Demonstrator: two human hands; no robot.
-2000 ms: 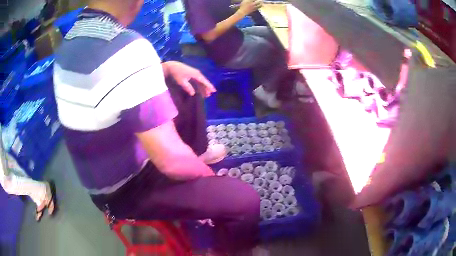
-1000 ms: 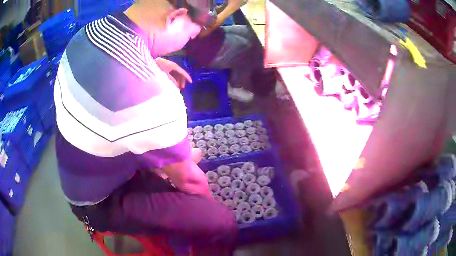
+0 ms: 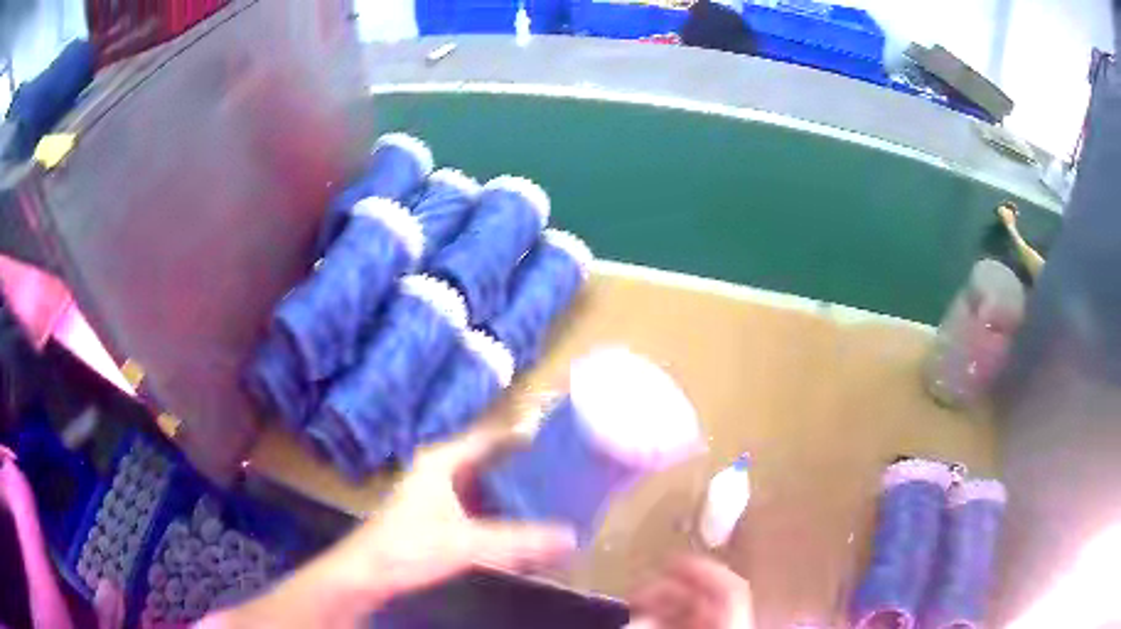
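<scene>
My left hand (image 3: 430, 528) holds a blue tube piece (image 3: 547, 479) over the bench's front edge, its pale rim facing up and to the right; both are blurred. My right hand (image 3: 695, 596) is low in the picture, blurred and cut off by the bottom edge, just right of the piece; its grip cannot be told. A white glue bottle (image 3: 725, 504) with a blue tip lies on the cardboard-covered bench (image 3: 762, 356), above my right hand. Several blue pieces with white scalloped rims (image 3: 393, 369) are piled at the left.
Two blue pieces (image 3: 910, 541) lie at the right. A speckled jar (image 3: 977, 332) is at the right rear. A green belt (image 3: 738, 184) runs behind the bench. A grey side panel (image 3: 209, 209) is at the left, with crates of pale rings (image 3: 203, 565) below.
The view has swung from the seated neighbouring worker and floor crates to the bench. Both my hands and the held blue piece now show.
</scene>
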